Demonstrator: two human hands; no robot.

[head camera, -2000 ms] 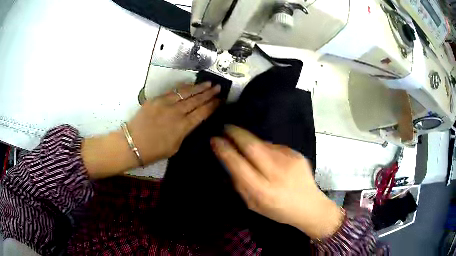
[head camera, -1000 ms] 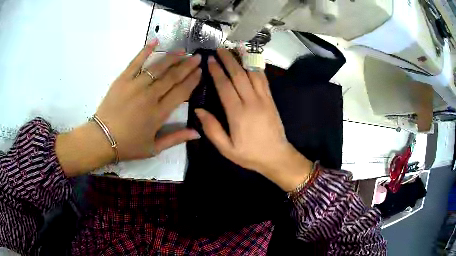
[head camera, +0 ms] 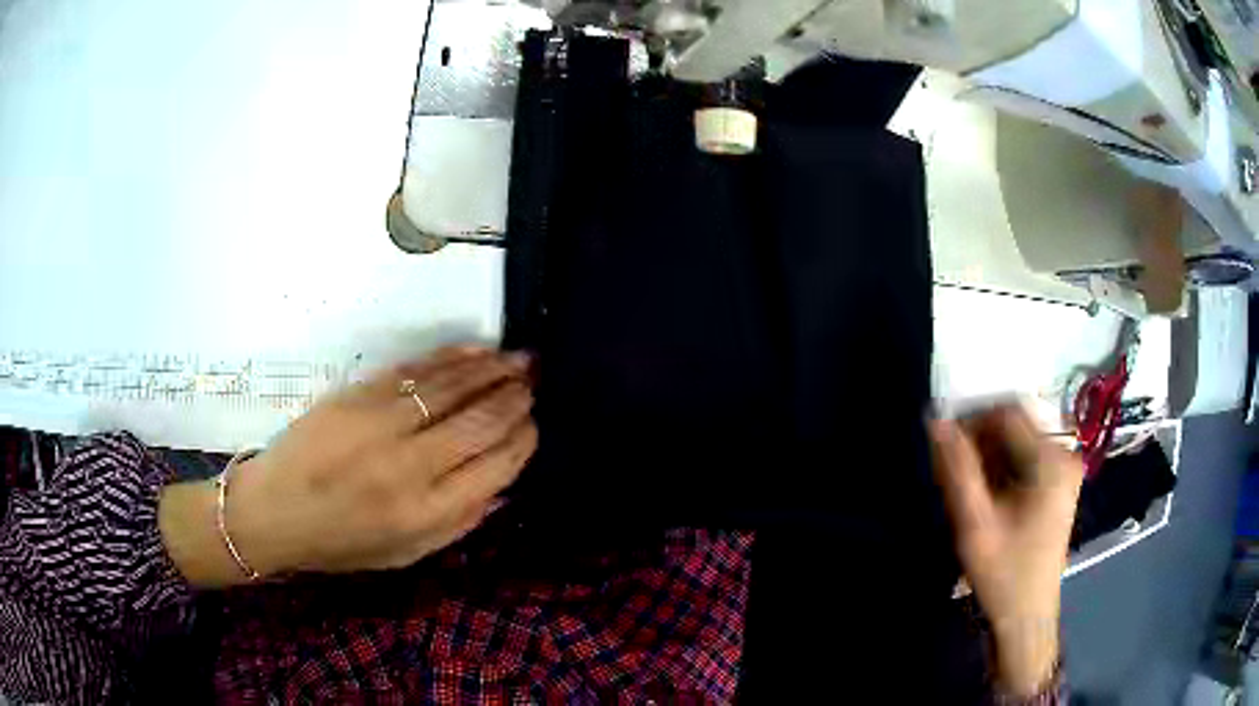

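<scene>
A black garment panel (head camera: 718, 304) lies flat from under the machine head down over the front table edge. A narrow black zipper (head camera: 547, 235) with a faint glinting line runs along its left edge, its top end at the presser foot area. My left hand (head camera: 401, 462) is at the panel's lower left edge, fingers together, fingertips on or at the cloth; whether it grips the cloth is unclear. My right hand (head camera: 1011, 497) is blurred, beside the panel's right edge, fingers bent; its hold is not clear.
The cream-white sewing machine head (head camera: 1022, 55) spans the top right, with a pale ribbed knob (head camera: 725, 131) over the panel. The needle plate (head camera: 470, 69) is upper left. Red-handled scissors (head camera: 1099, 414) and a white tray (head camera: 1174, 483) holding black pieces are at right. A printed ruler (head camera: 180, 379) marks the front edge.
Both hands have left the presser foot area. My left hand moved down along the zipper edge, my right hand moved far right. The panel now lies flatter, with its top end at the foot.
</scene>
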